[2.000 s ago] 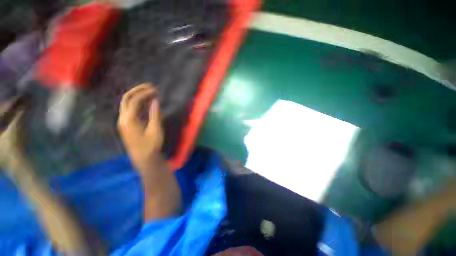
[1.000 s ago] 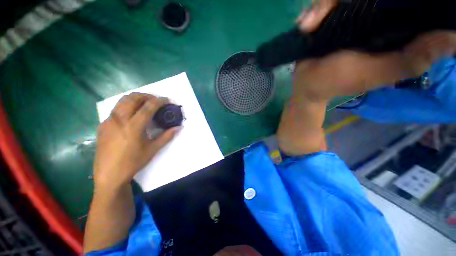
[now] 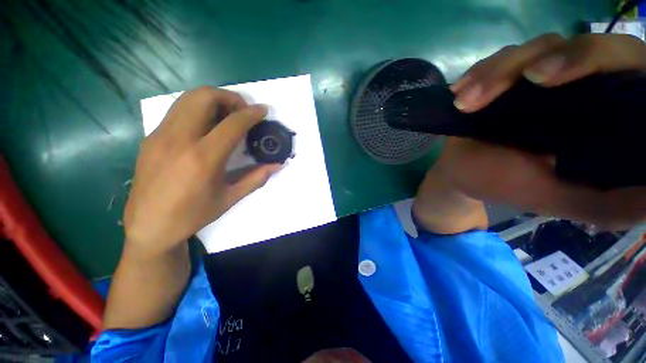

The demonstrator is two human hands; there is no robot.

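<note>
My left hand [image 3: 188, 166] holds a round black lens unit [image 3: 270, 143] between thumb and fingers over the white paper sheet [image 3: 283, 205]. The unit's face, with a pale ring and small side tabs, is turned up. My right hand [image 3: 510, 127] is wrapped around a black ribbed electric screwdriver [image 3: 581, 120]. The tool points left, its nose over the grey mesh-topped round dish [image 3: 379, 135]. The bit tip is near the mesh; I cannot tell whether it touches, and no screw can be made out.
The green bench [image 3: 283, 35] lies under the paper and dish. A red crate rim [image 3: 42, 248] with a black tray [image 3: 32, 312] is at the left edge. At lower right, beyond the bench edge, are a white card [image 3: 557, 273] and a shelf with parts.
The lens unit has come from beside my left fingers' earlier place slightly right and up. My right hand has brought the screwdriver's nose down over the mesh dish. The view has shifted.
</note>
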